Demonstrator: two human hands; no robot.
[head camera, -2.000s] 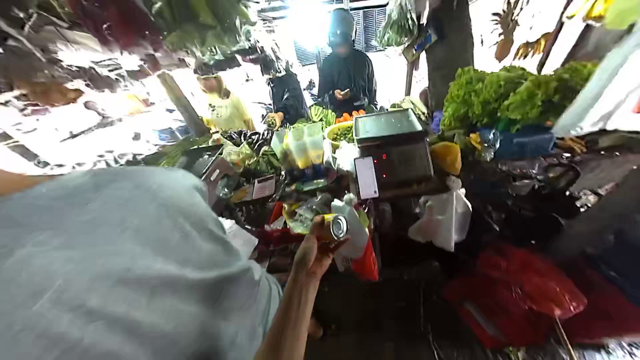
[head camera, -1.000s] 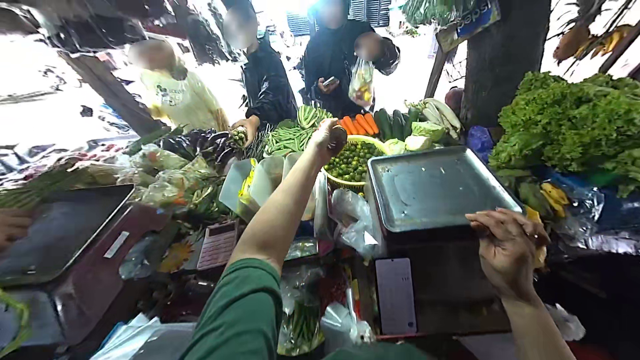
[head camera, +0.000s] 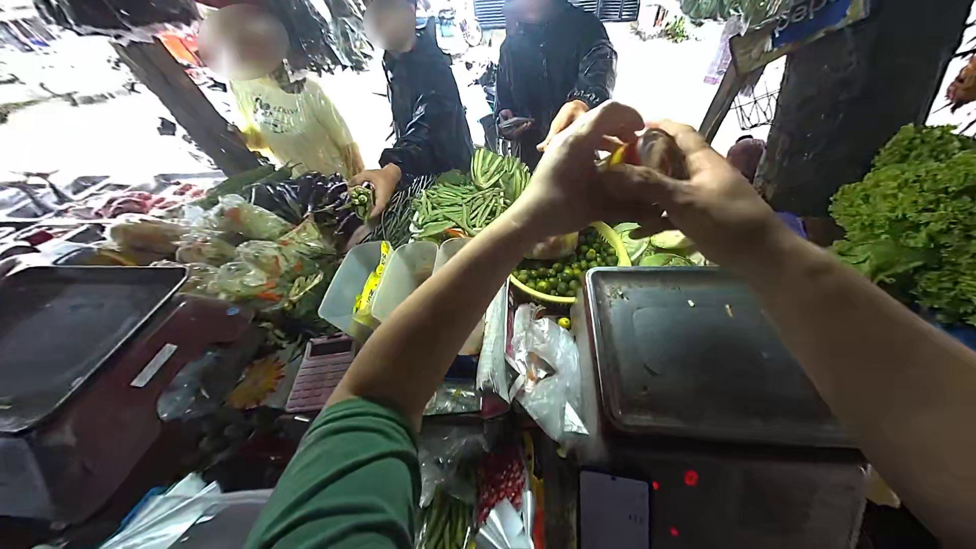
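My left hand (head camera: 572, 171) and my right hand (head camera: 713, 183) are raised together above the bowl and the scale. Between their fingers is a small yellow and brown object (head camera: 652, 152), blurred and partly covered, its kind not clear. Another person's hand (head camera: 564, 122) is just behind my left fingers. Below my hands sit a yellow bowl (head camera: 621, 248) of small green citrus fruits (head camera: 560, 274) and the metal tray (head camera: 709, 358) of a digital scale. A phone (head camera: 614, 507) stands upright against the scale's front. Clear plastic bags (head camera: 545, 366) lie left of the scale.
Plastic containers (head camera: 408, 278), a pink calculator (head camera: 324, 370) and a second scale tray (head camera: 76, 335) are at left. Green beans (head camera: 465, 202) and bagged vegetables (head camera: 267, 259) lie beyond. Leafy lettuce (head camera: 907, 221) is at right, by a dark post (head camera: 831, 107). Several people face me across the produce.
My right hand has left the scale tray and come up to my left hand, which has moved right. The dark-jacketed person's raised hand has lowered toward mine. The view has swung strongly since two seconds ago.
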